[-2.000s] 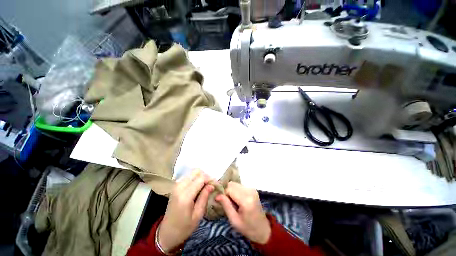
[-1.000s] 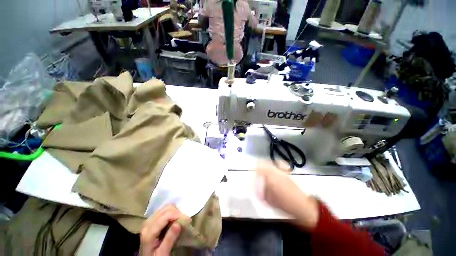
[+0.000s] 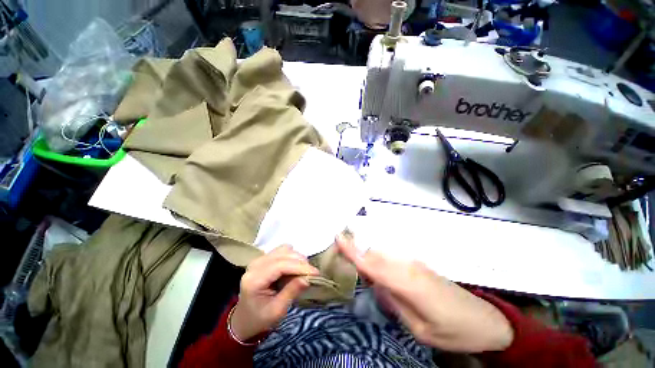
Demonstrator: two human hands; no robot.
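The khaki garment lies heaped on the white table left of the machine, with white cloth attached at its right side. Its near end hangs over the table's front edge. My left hand pinches a folded khaki edge between thumb and fingers. My right hand is just right of that edge, fingers extended toward the cloth, slightly blurred. Whether it grips anything cannot be told; its thumb side is partly hidden.
The white "brother" machine stands at the right, with black shears under its arm. Narrow khaki strips lie at the table's right end. A green-rimmed basket is at the left, and olive-khaki cloth is heaped lower left.
The right hand was over the table right of the garment one second ago; it has come back beside the left hand. The left hand still pinches the cloth. The view has tilted down.
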